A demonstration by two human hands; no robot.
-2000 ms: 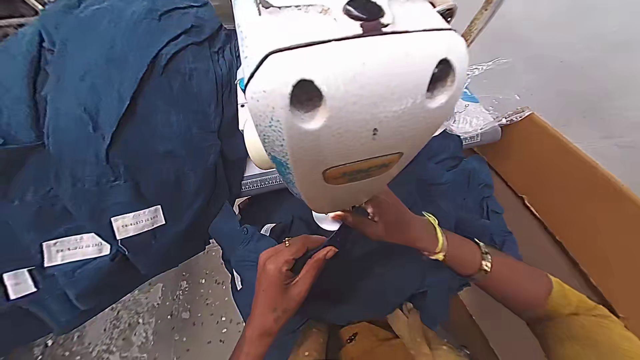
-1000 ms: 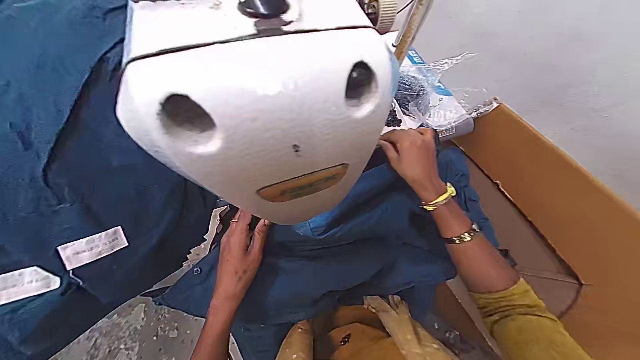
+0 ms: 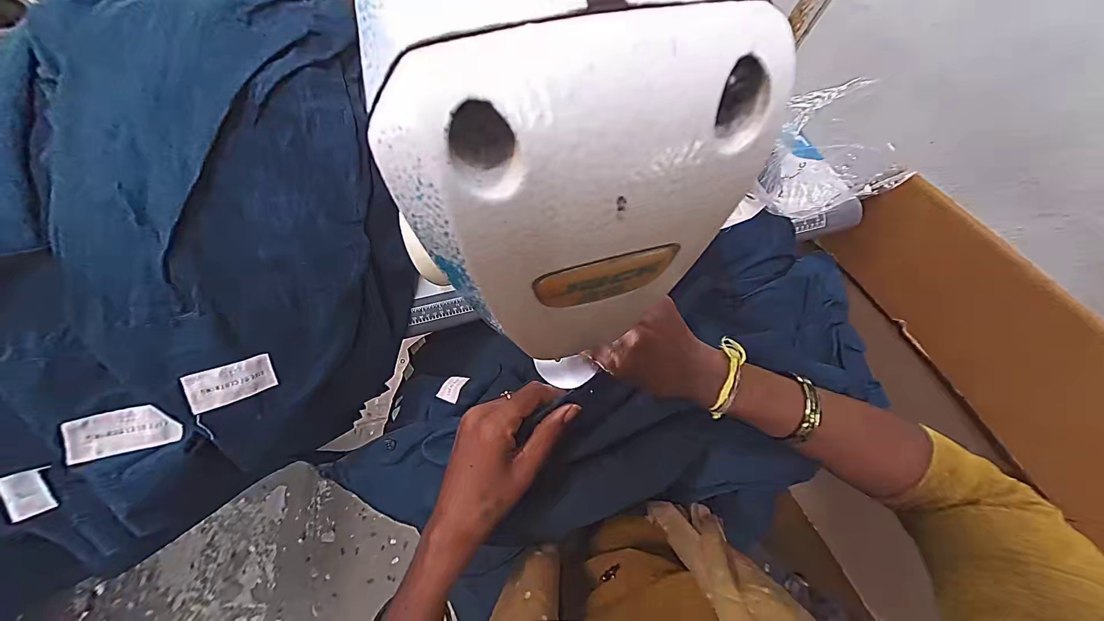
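Note:
A white sewing machine head (image 3: 595, 155) fills the upper middle of the view and hides its needle area. Below it lies a dark blue garment (image 3: 655, 448) with a button and a small white label (image 3: 452, 389). My left hand (image 3: 509, 448) pinches a fold of this cloth between thumb and fingers. Just beneath the machine head, my right hand (image 3: 660, 354) is closed on the same cloth, its fingertips partly hidden. A round white disc (image 3: 566, 371) shows between the machine and the fingers.
At the left hangs a pile of dark blue garments (image 3: 129, 285) with white labels. A cardboard box wall (image 3: 975, 319) runs along the right. Clear plastic wrapping (image 3: 806, 172) lies behind the garment. A speckled grey surface (image 3: 259, 543) is at the lower left.
My right hand has come back from the far right edge of the garment to beneath the machine head. My left hand has moved in towards it. The view has shifted.

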